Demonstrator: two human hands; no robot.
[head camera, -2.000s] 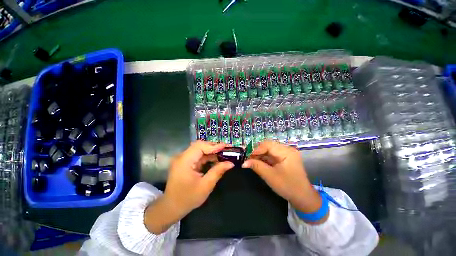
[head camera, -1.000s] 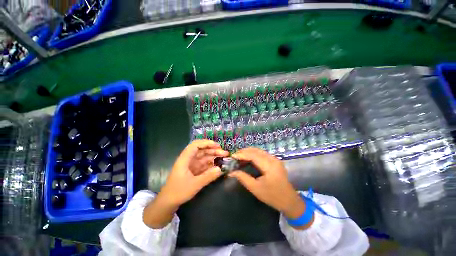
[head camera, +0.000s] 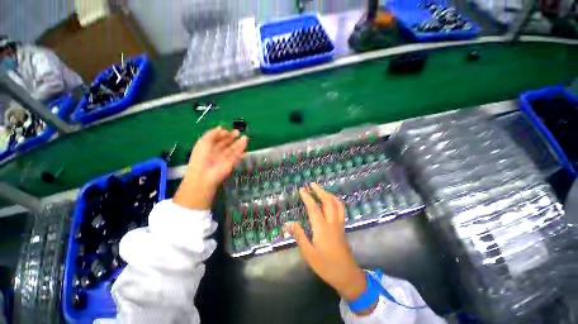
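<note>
My left hand (head camera: 217, 155) reaches to the near edge of the green belt, palm partly up, fingers spread, with nothing seen in it. A small black housing (head camera: 239, 124) lies on the belt just beyond its fingertips. My right hand (head camera: 324, 237), with a blue wrist strap (head camera: 366, 294), is over the front row of the clear blister tray (head camera: 304, 245), thumb and fingers apart and empty. The tray holds two rows of green circuit boards (head camera: 263, 235) with red wires.
A blue bin (head camera: 70, 253) of black housings stands at left. Stacked clear trays (head camera: 481, 183) lie at right, with another blue bin (head camera: 539, 95) beyond. The green belt (head camera: 361, 88) carries scattered black pieces. A person in white (head camera: 47, 66) is at upper left.
My hands have parted. The left moved forward to the belt and no longer holds the black housing; the right moved over the tray. The view has shifted, showing more beyond the belt.
</note>
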